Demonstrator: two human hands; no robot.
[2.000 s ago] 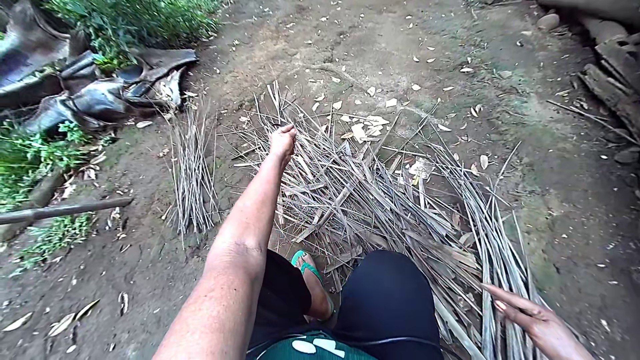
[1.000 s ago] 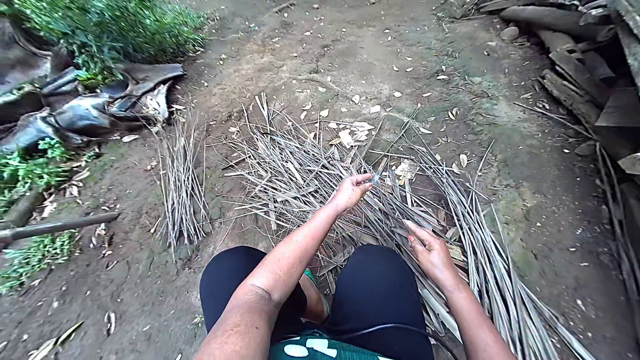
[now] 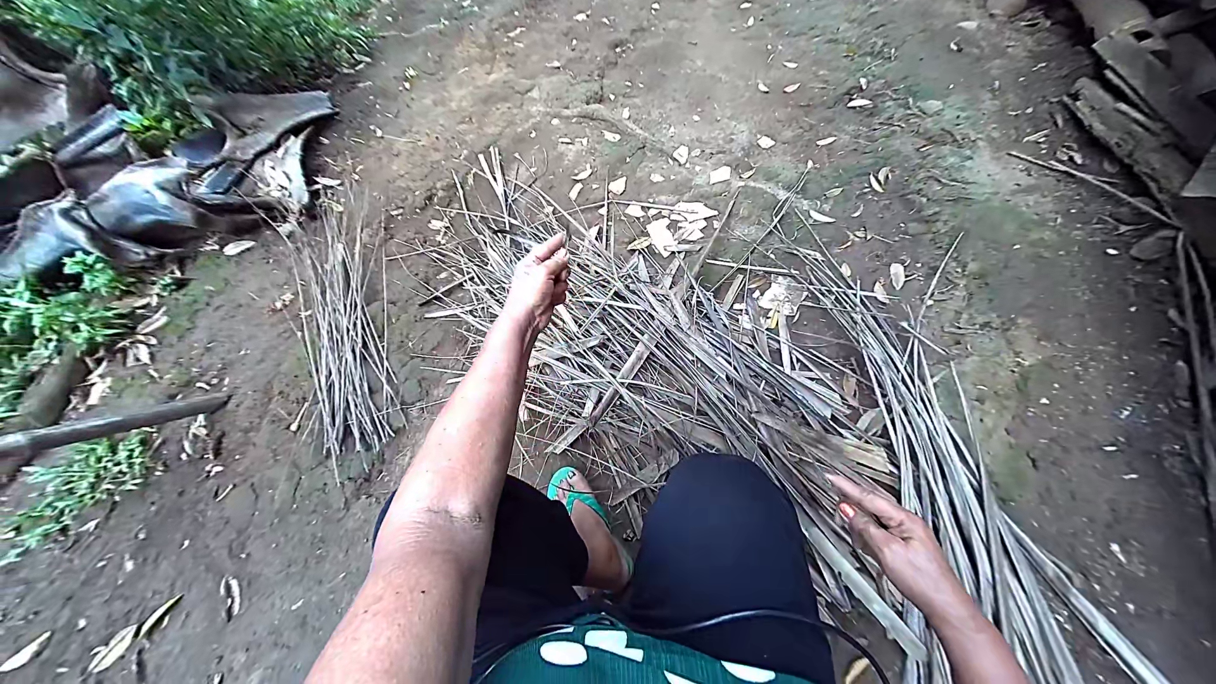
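A loose pile of dry, thin plant sticks [image 3: 665,351] lies on the ground in front of my knees. Over its upper left part my left hand [image 3: 541,283] is raised with curled fingers; whether it holds a thin stick cannot be told. My right hand [image 3: 883,537], fingers extended and slightly apart, hovers by the lower right of the pile and looks empty. Beside it a long bundle of dry strips [image 3: 959,503] runs down to the bottom right. A smaller bundle of thin sticks [image 3: 347,342] lies apart on the left.
Crumpled dark sheeting [image 3: 152,199] and green plants [image 3: 190,47] are at the upper left. A pole [image 3: 114,425] juts in from the left edge. Old wood pieces [image 3: 1140,114] are stacked at the upper right. My foot in a green flip-flop [image 3: 579,494] stands at the pile's near edge.
One second ago my hands were close together over the pile's middle. Since then my left hand has moved away to the upper left and my right hand down to the right.
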